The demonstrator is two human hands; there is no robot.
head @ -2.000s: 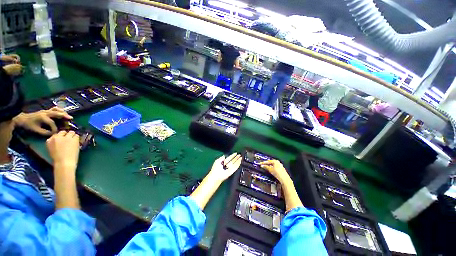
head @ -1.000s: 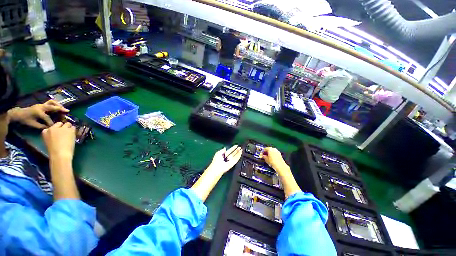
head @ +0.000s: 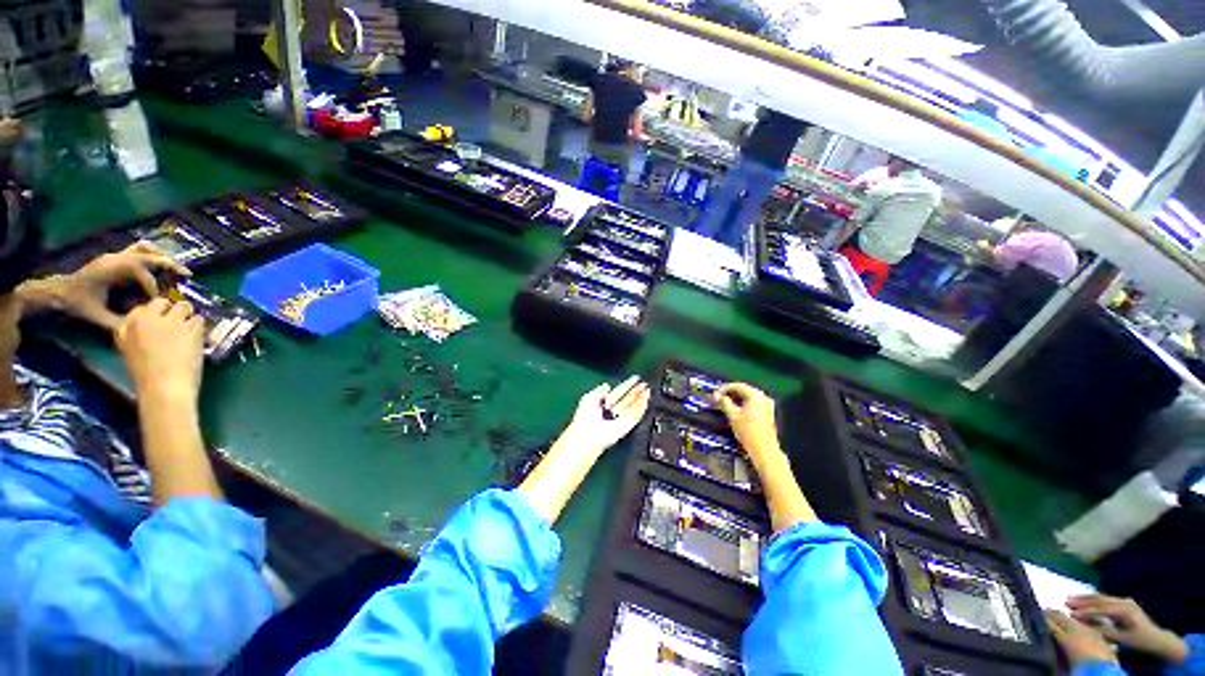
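A black foam tray lies in front of me with several phone units in its pockets. My right hand is over the right end of the farthest phone unit, thumb and fingertips together; whether a part is between them is too small to tell. My left hand is palm up just left of the tray, with small black parts lying on the palm. More small black parts are scattered on the green mat to the left.
A second foam tray stands to the right. Stacked trays stand beyond. A blue bin and clear bag hold pale pieces. A neighbour's hands work at left; another person's hands are at lower right.
My right hand has stayed at the farthest phone unit, its fingertips now closer together than two seconds ago. Another person's hands have appeared at lower right. The view has shifted slightly.
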